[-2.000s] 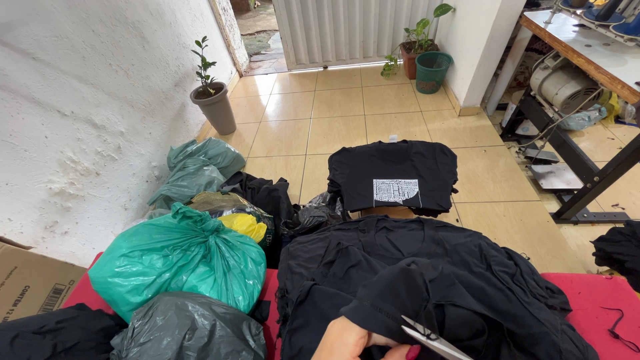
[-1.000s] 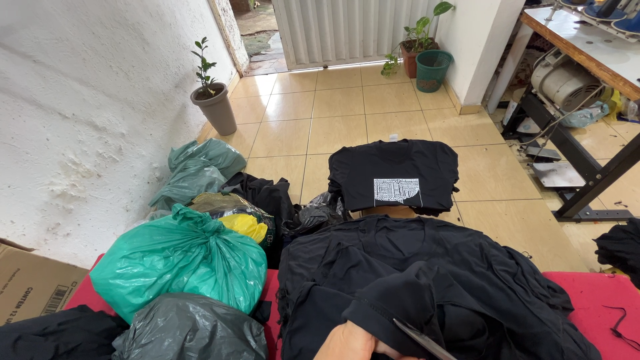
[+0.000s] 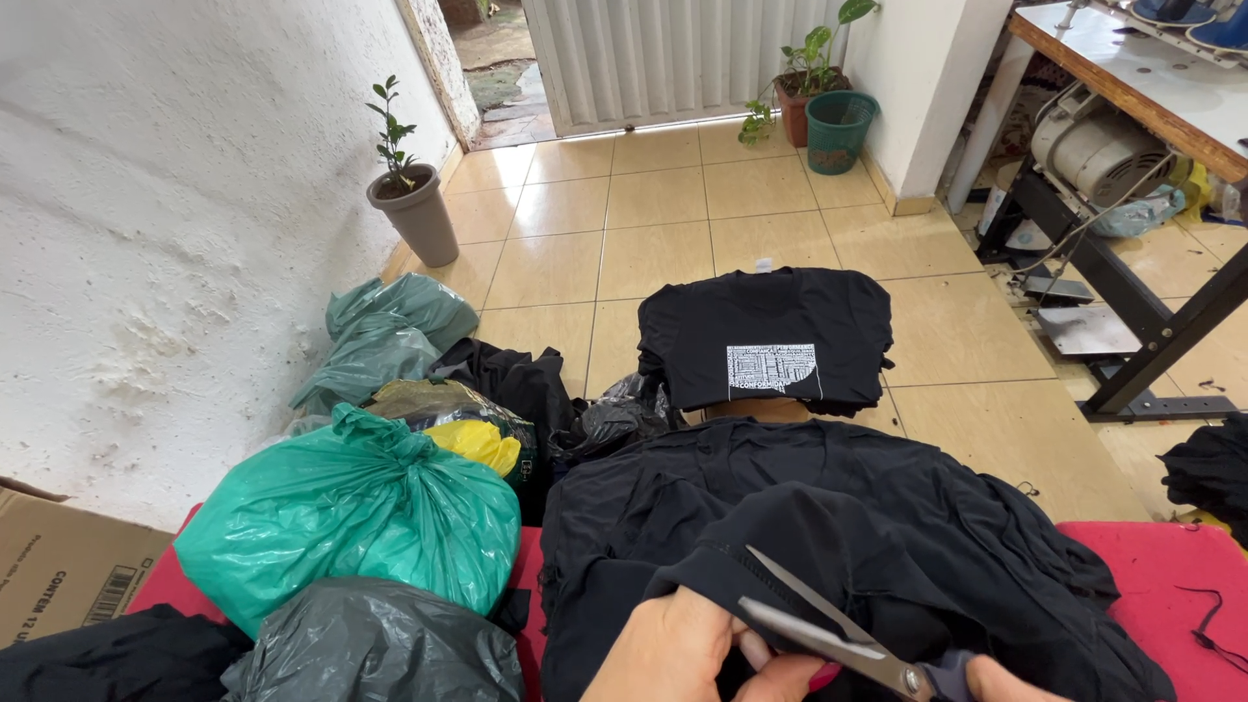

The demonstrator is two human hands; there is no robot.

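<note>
At the bottom centre, my left hand pinches the hemmed edge of a black garment. My right hand, mostly cut off by the frame's lower edge, holds a pair of scissors by the dark handles. The scissor blades stand apart, beside the stitched hem and just above the fingers of my left hand. Under the hands lies a heap of black garments on a red padded surface. Beyond it is a stack of folded black T-shirts, the top one with a white print.
To the left lie a green plastic bag, a dark grey plastic bag and a cardboard box. A machine table with a motor stands at the right. Potted plants are on the tiled floor by the wall and the metal gate.
The scissor blades, close together one second ago, now stand apart near the hem. My left hand keeps its hold on the black fabric. The bags and the T-shirt stack have not moved.
</note>
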